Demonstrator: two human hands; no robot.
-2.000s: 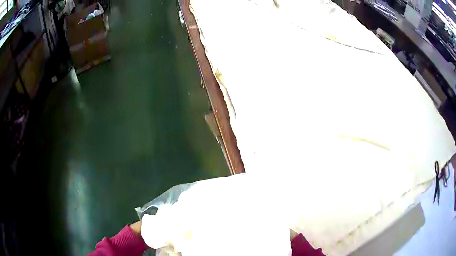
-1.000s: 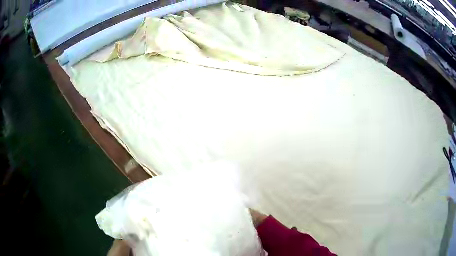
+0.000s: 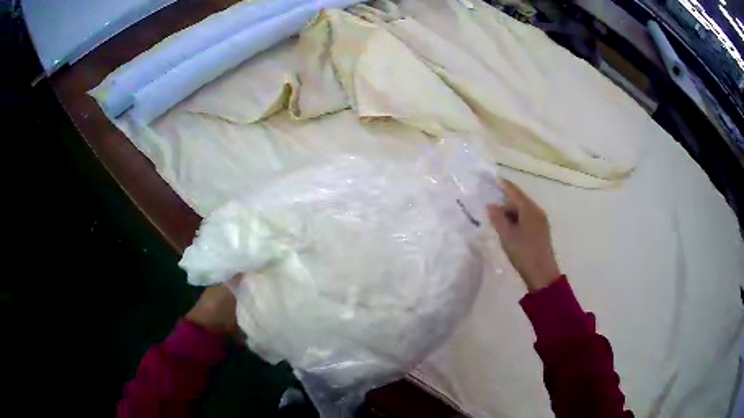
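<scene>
A clear, crinkled plastic bag of cream fabric pieces (image 3: 367, 253) is held above the near left edge of the spread cream fabric (image 3: 620, 269). Pale cloth bulges from the bag's left side. My left hand (image 3: 217, 309) is under the bag's left side, its fingers hidden behind it. My right hand (image 3: 524, 229) pinches the bag's upper right edge, beside a small dark print. Red sleeves show on both arms.
Two bluish-white paper rolls (image 3: 220, 61) lie side by side at the back left. A crumpled loose fabric end (image 3: 408, 77) lies beside them. The brown table edge (image 3: 130, 171) runs down the left, above the dark floor. A white roll (image 3: 667, 51) is at the far right.
The view has turned left along the table, bringing in the rolls and loose fabric end. The bag has come up into fuller view. My right hand has moved to its upper right edge.
</scene>
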